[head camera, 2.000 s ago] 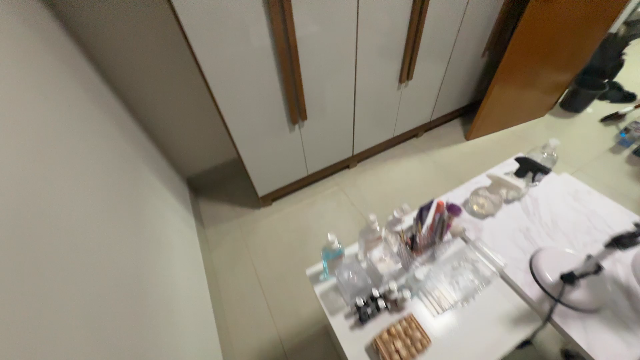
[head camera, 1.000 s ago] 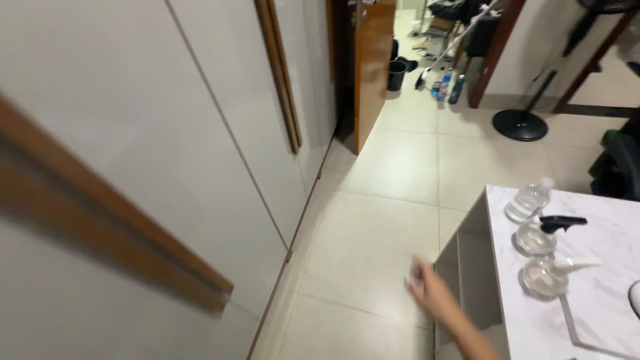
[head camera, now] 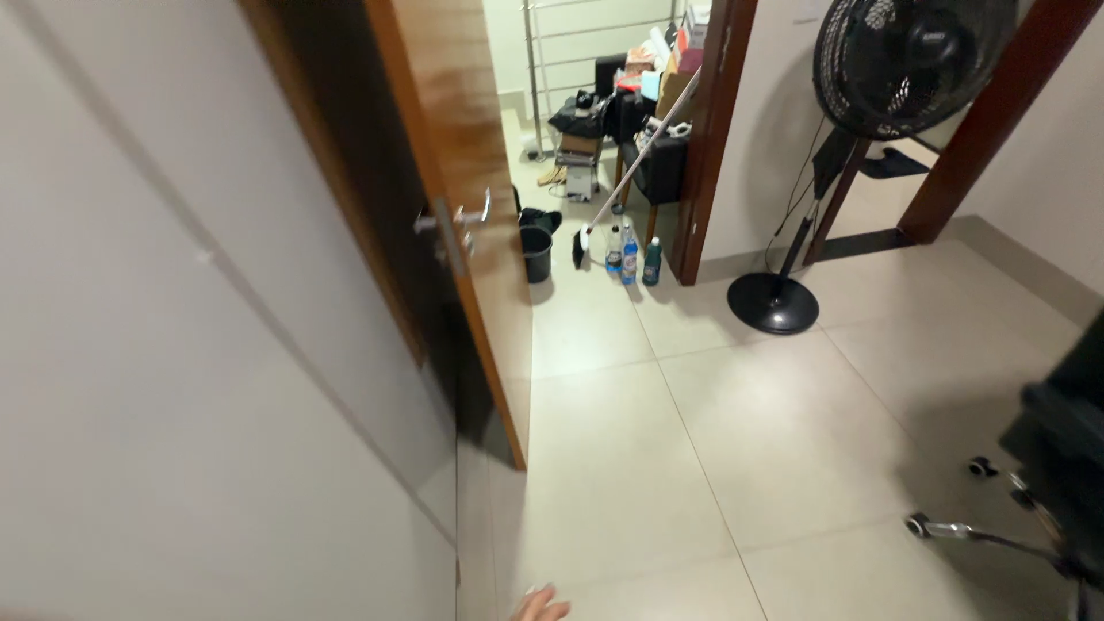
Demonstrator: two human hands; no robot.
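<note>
Only the fingertips of my right hand (head camera: pixel 542 604) show, at the bottom edge just left of centre. They are slightly spread above the pale tiled floor (head camera: pixel 621 483), with no object visible at them; the rest of the hand is cut off. My left hand is out of view. Ahead, a brown wooden door (head camera: pixel 483 233) stands ajar, with a metal lever handle (head camera: pixel 474 210) on its face.
Glossy white cabinet doors (head camera: pixel 216 388) line the left. Beyond the wooden door are a black bucket (head camera: pixel 536 254), a broom (head camera: pixel 642 155), several bottles (head camera: pixel 629 259) and a cluttered chair (head camera: pixel 660 168). A pedestal fan (head camera: pixel 774 304) and a wheeled chair (head camera: pixel 1061 448) stand right.
The view has swung from the table and cabinets to the doorway. My right hand, reaching over the floor one second ago, is now mostly below the bottom edge.
</note>
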